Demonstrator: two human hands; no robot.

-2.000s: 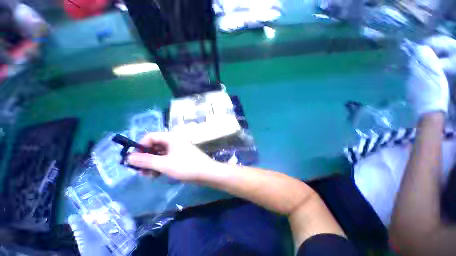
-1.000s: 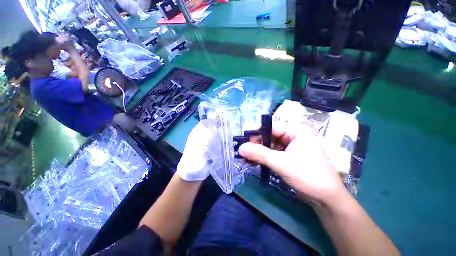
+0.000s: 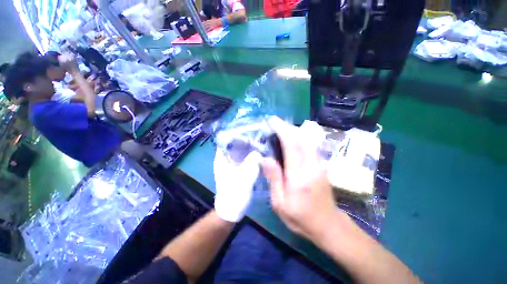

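My gloved left hand [image 3: 234, 180] grips a clear plastic case [image 3: 242, 136] from below, in front of the press fixture. Thin clear film [image 3: 267, 94] rises behind the case. My bare right hand [image 3: 303, 180] presses a black plastic part [image 3: 275, 148] against the case's right side. Both hands are blurred, and the fingers hide most of the part, so how it sits on the case cannot be told. The cream fixture [image 3: 356, 161] lies just right of my right hand, under the black hand press [image 3: 347, 108].
A tray [image 3: 208, 100] of loose black parts lies left of my hands. A black bin [image 3: 158, 219] heaped with bagged clear cases [image 3: 92, 213] stands lower left. A person in blue [image 3: 72, 125] sits beyond it, near a round fan-like object [image 3: 118, 106]. White bundles [image 3: 461, 41] lie at the back right.
The case has tilted and moved slightly, and the black part, formerly upright and plainly visible, is now mostly covered by my right hand. The hands are closer together. The view has shifted a little.
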